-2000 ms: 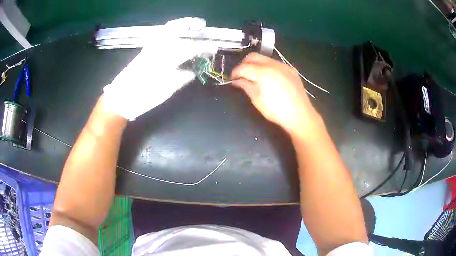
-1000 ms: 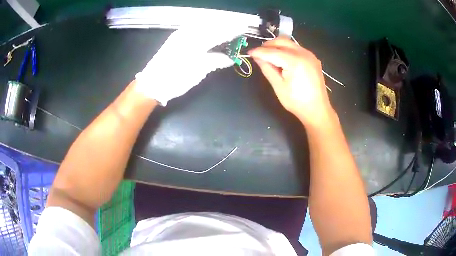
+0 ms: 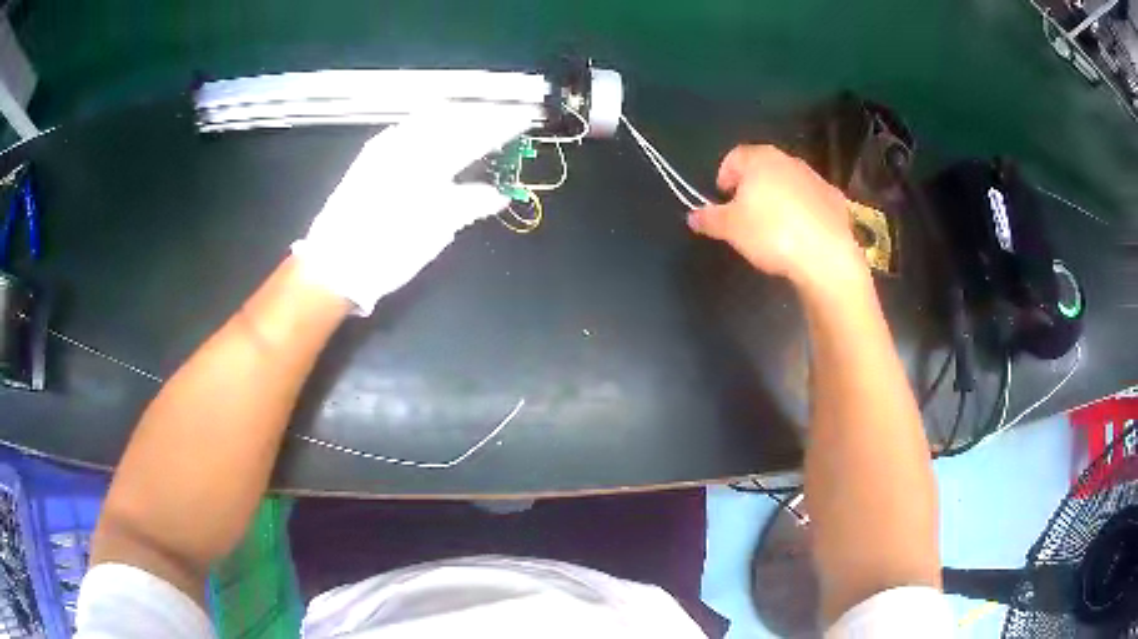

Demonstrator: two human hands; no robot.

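My left hand [image 3: 406, 187], in a white glove, holds a small green circuit board [image 3: 513, 169] at its fingertips. Thin white and yellow wires loop from the board. A long silvery-white ribbed bar [image 3: 362, 97] lies behind the glove, with a black collar and a silver cylinder [image 3: 604, 102] at its right end. My right hand [image 3: 780, 206] is bare, with its fingertips closed on two thin white lead wires [image 3: 658, 160] that run from the cylinder. The wire ends are hidden by the fingers.
Solder wire [image 3: 374, 454] lies across the bench from the spool [image 3: 21, 331] at far left, near blue-handled pliers [image 3: 28, 219]. At right are an iron stand with a yellow sponge [image 3: 877, 237], a black soldering station [image 3: 1030, 256] and cables. A purple crate [image 3: 75, 537] is below left.
My right hand has left the circuit board and moved right, and now holds the white leads from the cylinder. My left hand still holds the board. The view has shifted.
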